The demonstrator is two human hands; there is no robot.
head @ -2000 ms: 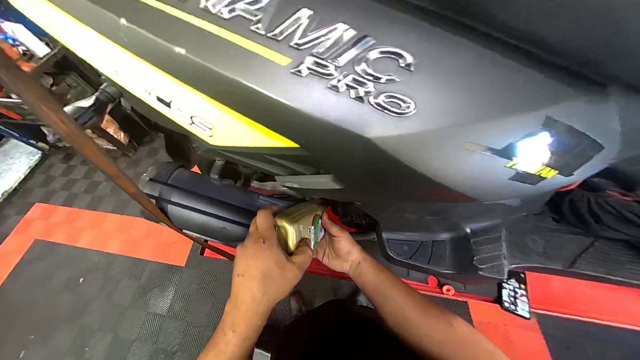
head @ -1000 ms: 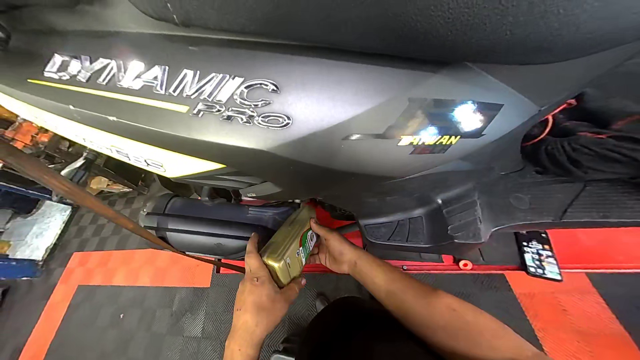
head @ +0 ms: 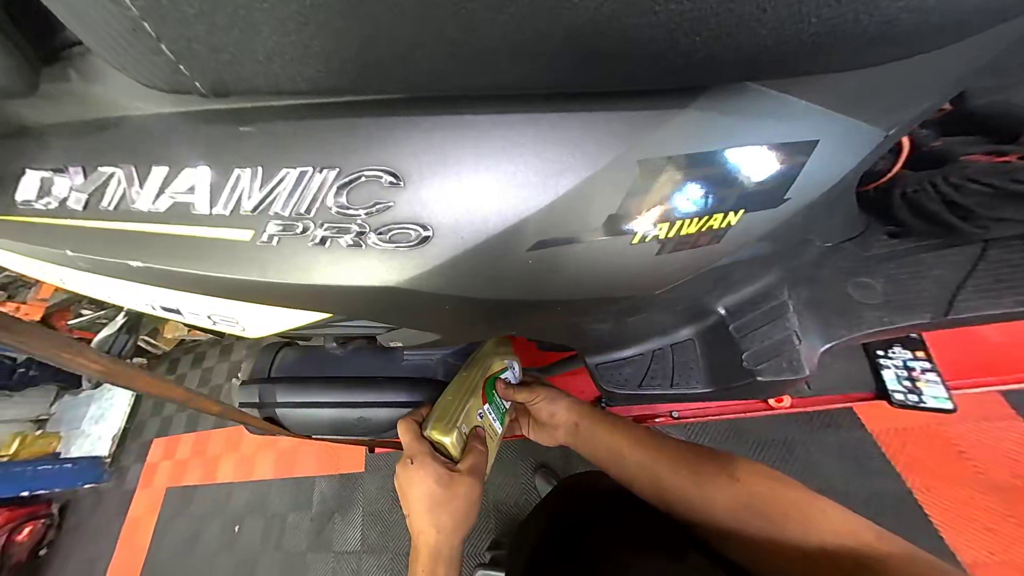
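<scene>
A gold plastic oil bottle (head: pixel 468 396) with a green, red and white label is tilted beneath the scooter's grey side panel (head: pixel 480 184). My left hand (head: pixel 442 472) grips its lower end, fingers and thumb on either side. My right hand (head: pixel 540 412) holds the label side nearer the upper end. The bottle's upper end reaches toward the underside of the scooter, and its mouth is hidden. Left of the bottle lies the scooter's dark cylindrical exhaust muffler (head: pixel 340 392).
A smartphone (head: pixel 910 372) lies on the red lift platform (head: pixel 972 360) at the right. A rusty brown bar (head: pixel 144 380) slants across the left, near cluttered shelves with a blue edge (head: pixel 52 478). The scooter's footrest (head: pixel 652 370) juts out right of my hands.
Both hands have kept hold of the bottle, which now shows more of its body and label than two seconds ago. The view has shifted along the scooter toward the right.
</scene>
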